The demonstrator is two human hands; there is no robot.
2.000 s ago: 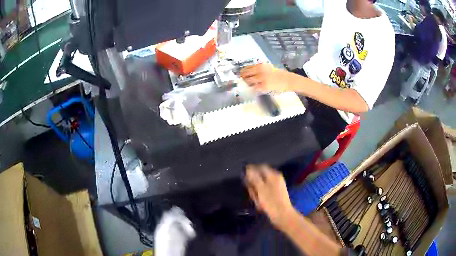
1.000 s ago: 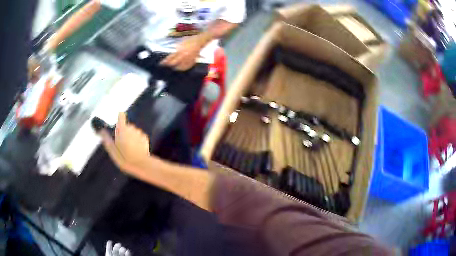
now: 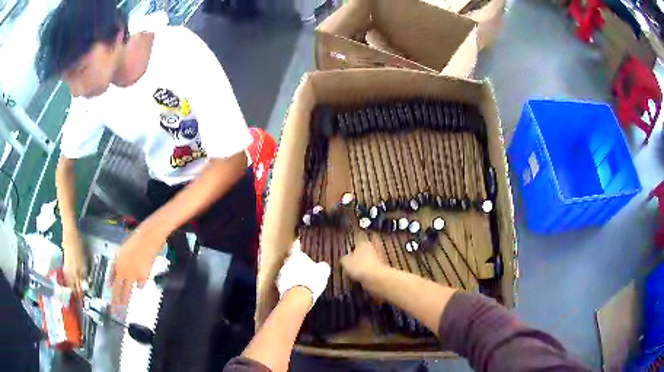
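An open brown carton (image 3: 314, 86) of long thin tools lies in front of me. Black grips (image 3: 408, 116) line its far edge, more line its near edge, and small white or silver round heads (image 3: 402, 224) lie across the middle. My left hand (image 3: 303, 272), in a white glove, is inside the carton's near left part over the thin shafts. My right hand (image 3: 365, 263), bare, is just right of it, low over the shafts near the round heads. Its fingertips are blurred, and I cannot tell whether either hand holds a tool.
A co-worker (image 3: 171, 109) in a white T-shirt works at the left with an orange-red box (image 3: 64, 320) and a white toothed-edge strip (image 3: 142, 320). One black grip (image 3: 140, 333) lies on the strip. A second open carton (image 3: 429, 29) stands behind, and a blue crate (image 3: 546, 182) at right.
The view has turned right from the machine table to the carton. My right hand has moved from the table, where it was at a black grip, into the carton. My gloved left hand is now there too.
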